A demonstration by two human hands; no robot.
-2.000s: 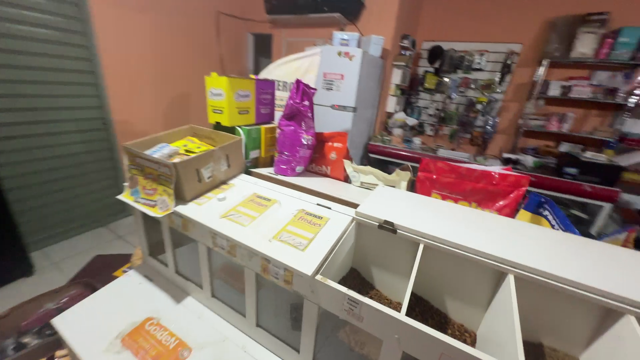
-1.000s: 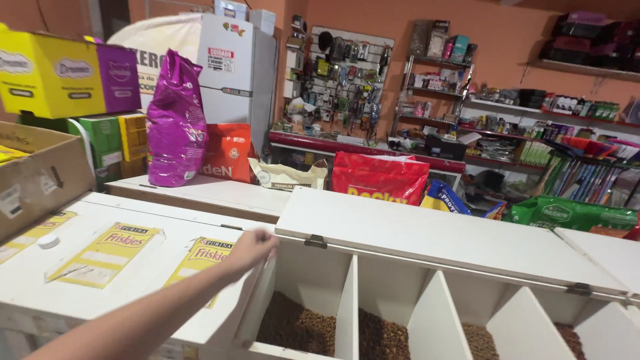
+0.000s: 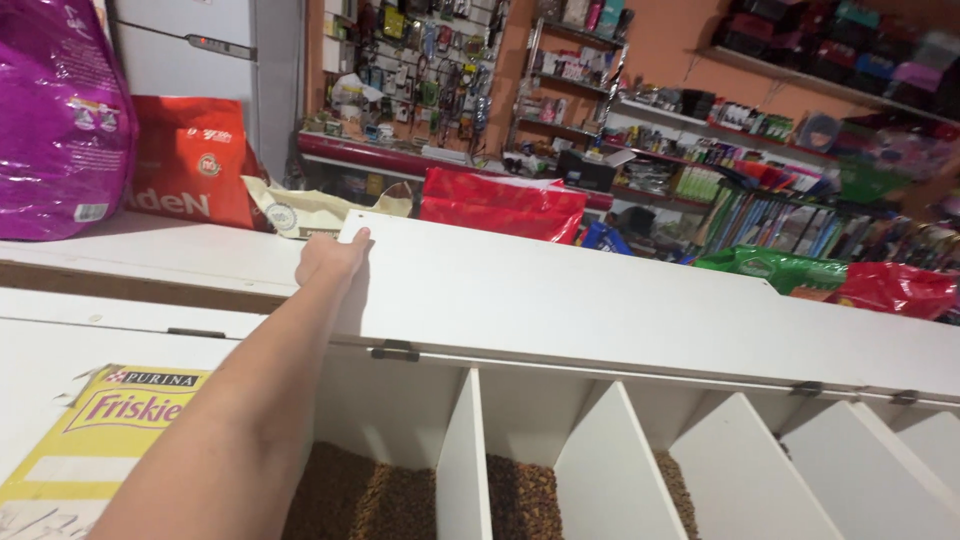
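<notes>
My left hand (image 3: 334,255) grips the upper left corner of a white hinged lid (image 3: 525,285), thumb on the face toward me and the fingers hidden behind the edge. The lid is folded back on metal hinges (image 3: 395,351) above a white bin with dividers (image 3: 463,450). Brown dry kibble (image 3: 375,487) lies in the leftmost compartment, with more kibble (image 3: 525,495) in the one beside it. Left of my forearm, a yellow Friskies sheet (image 3: 112,427) is stuck on a closed white lid (image 3: 45,360). My right hand is out of view.
Behind the lid stand a purple bag (image 3: 60,127), an orange-red bag (image 3: 187,165), a cream bag (image 3: 322,206) and a red bag (image 3: 499,206). A green bag (image 3: 772,266) lies farther right. Stocked shelves (image 3: 570,82) and a white refrigerator (image 3: 187,67) are at the back.
My left hand, not in view two seconds ago, was near the lid's hinged side a second ago and now holds its far left corner. The view has swung right and come closer.
</notes>
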